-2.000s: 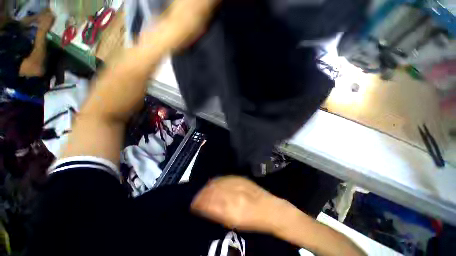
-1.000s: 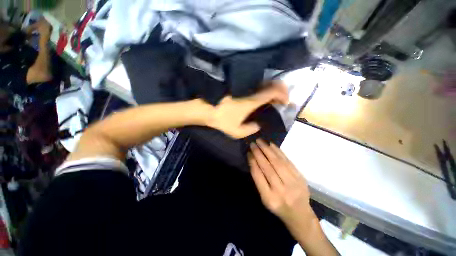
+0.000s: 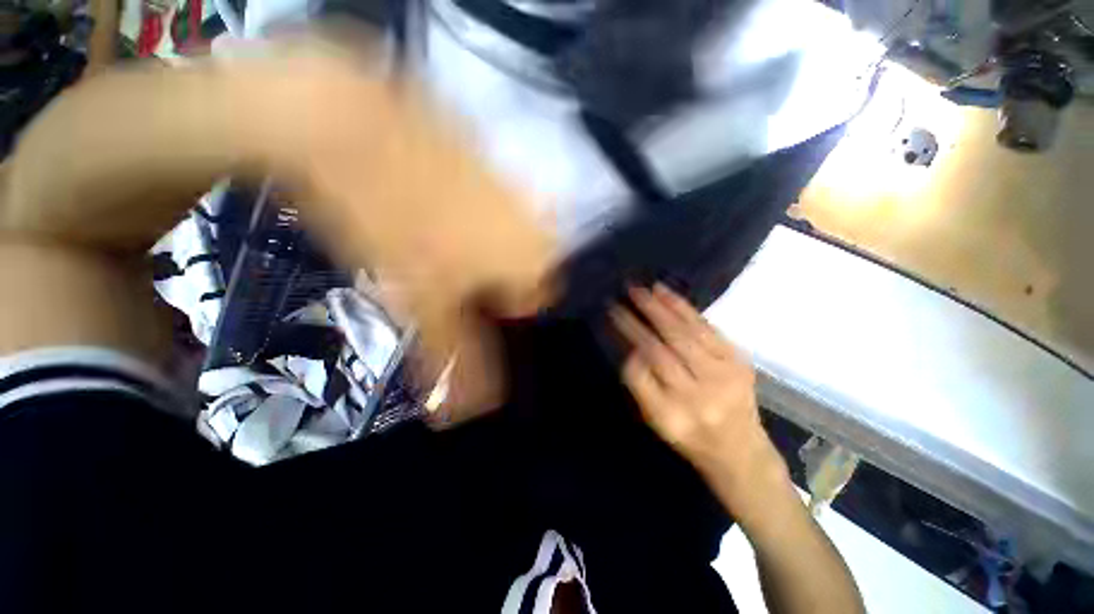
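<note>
The light grey-white garment (image 3: 510,114) with black stripes lies over the machine table's near edge, at upper centre. Its black panel (image 3: 732,228) hangs toward my lap. My right hand (image 3: 696,378) is at the lower edge of the black panel, fingertips on the cloth and thumb hidden. My left hand (image 3: 450,228) is strongly blurred in front of the garment's left part, near the panel's left end. Its fingers and any grip cannot be made out.
The tan surface (image 3: 948,228) and white table edge (image 3: 912,306) are at right. Machine parts (image 3: 1032,90) and bright lamp glare are at upper right. A dark ribbed crate (image 3: 258,282) and light cloth pieces (image 3: 276,408) are below left. Red-handled scissors (image 3: 156,26) lie upper left.
The garment has turned and shifted, showing its striped light part nearer me. My left hand has moved left, off the spot beside my right hand. My right hand stays near the panel's edge.
</note>
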